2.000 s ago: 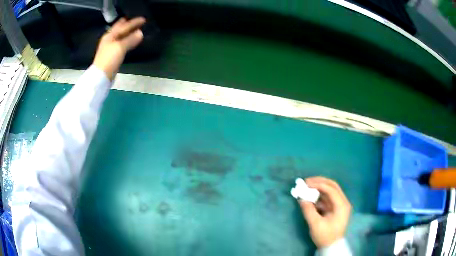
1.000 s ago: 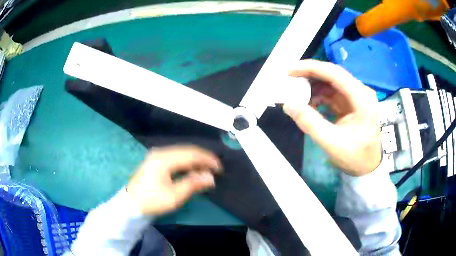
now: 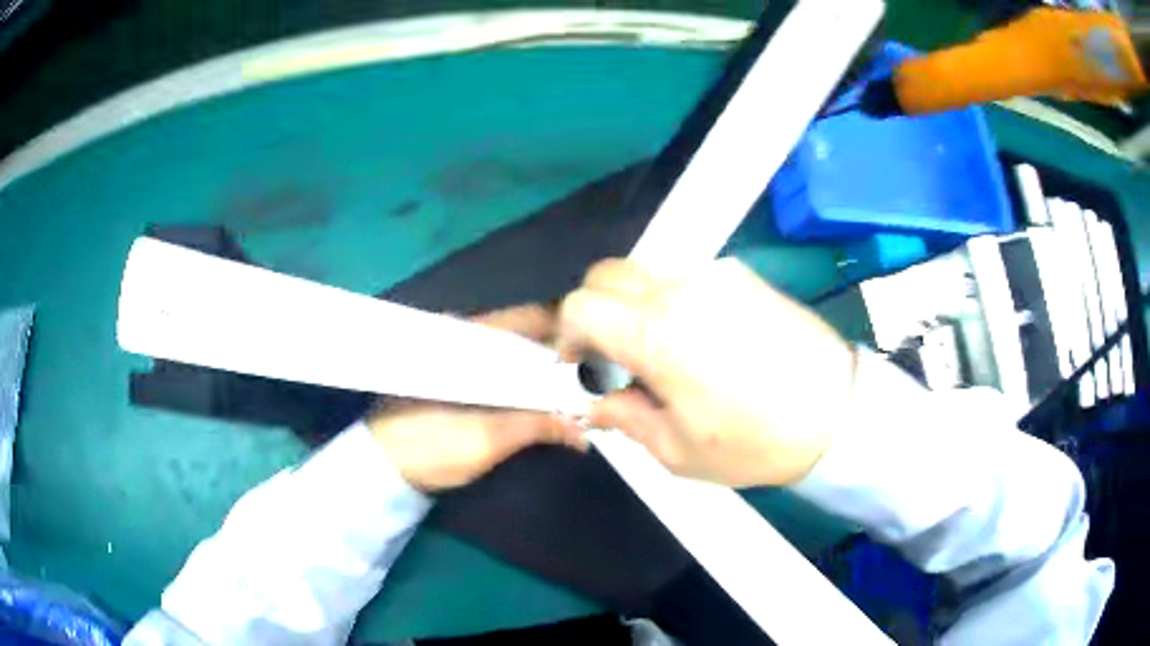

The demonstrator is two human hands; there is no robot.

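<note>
The three-armed white part (image 3: 341,341) lies over a black tapering support pad (image 3: 542,517), its arms reaching left, upper right and lower right. My left hand (image 3: 460,435) grips it from below at the inner end of the left arm, with fingers showing on both sides of that arm. My right hand (image 3: 725,379) is closed around the hub, thumb and fingers on either side of a round dark opening. The white collar cannot be told apart from the hub under my fingers.
An orange electric screwdriver (image 3: 1022,63) hangs at upper right over a blue bin (image 3: 902,177). A silver-white boxy item (image 3: 940,297) and long white strips (image 3: 1091,297) are at right. Clear plastic (image 3: 13,404) lies at the left edge, with blue crate material (image 3: 57,616) at lower left.
The three-armed part came into view over the bench, then shifted slightly left and down. My right hand moved with the collar to the hub. My left hand moved in and took hold beneath the left arm.
</note>
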